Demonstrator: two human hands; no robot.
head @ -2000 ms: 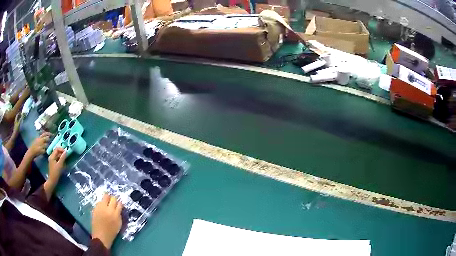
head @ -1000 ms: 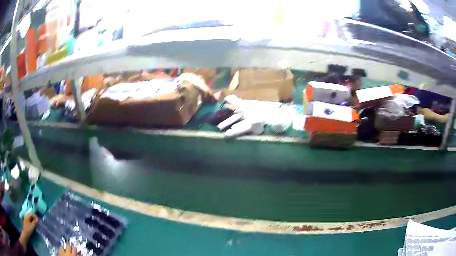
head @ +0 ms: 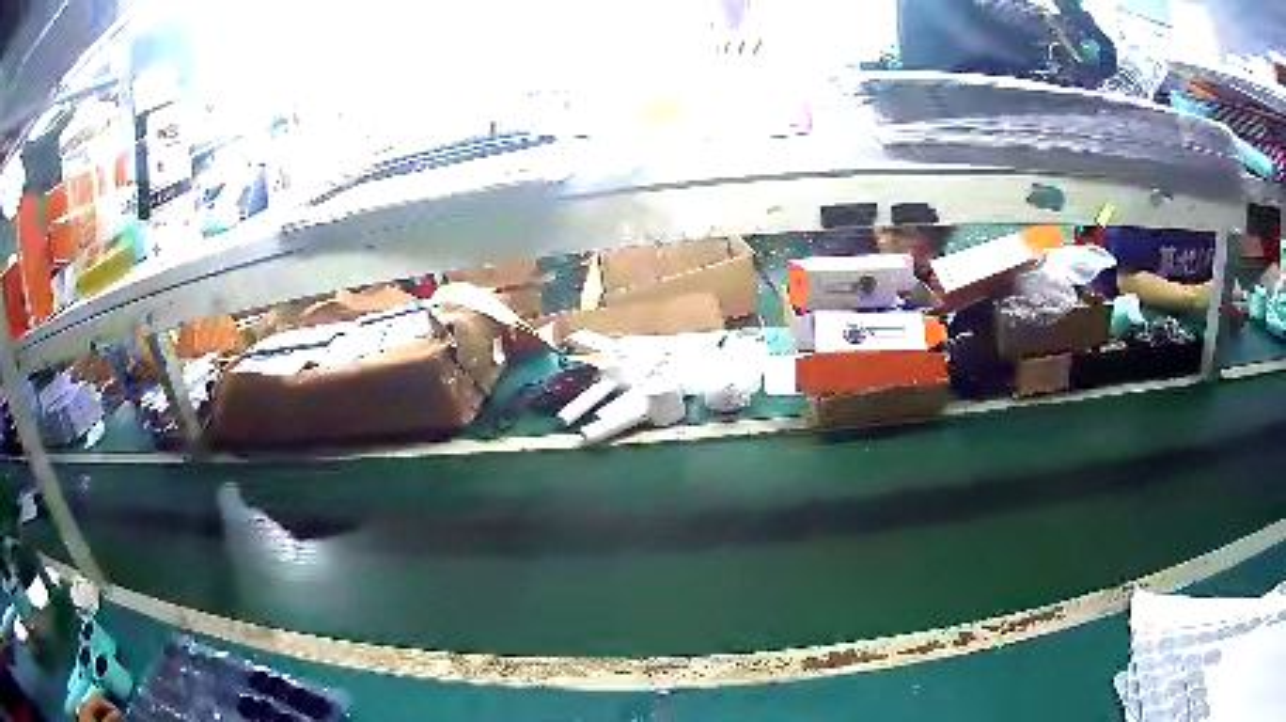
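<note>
Neither of my hands is in the picture. The clear parts tray [head: 191,687] is cut off by the bottom edge at the lower left, with round black parts [head: 282,694] in rows at its right side. Mint-green housings [head: 95,652] with dark round openings stand left of the tray. White paper sheets [head: 1199,656] lie at the lower right; one shows rows of round greyish marks.
Another person's fingers [head: 99,708] touch the housings. The dark green belt [head: 635,550] crosses in front, behind its worn pale rail [head: 564,669]. Across it are an open carton [head: 677,275], white cylindrical parts [head: 621,409] and orange-white boxes [head: 872,360], under a metal shelf [head: 705,205].
The view has turned up and to the right. The tray has slid to the lower left edge, the other person's hand on it has left the picture, and the marked sheets have come in.
</note>
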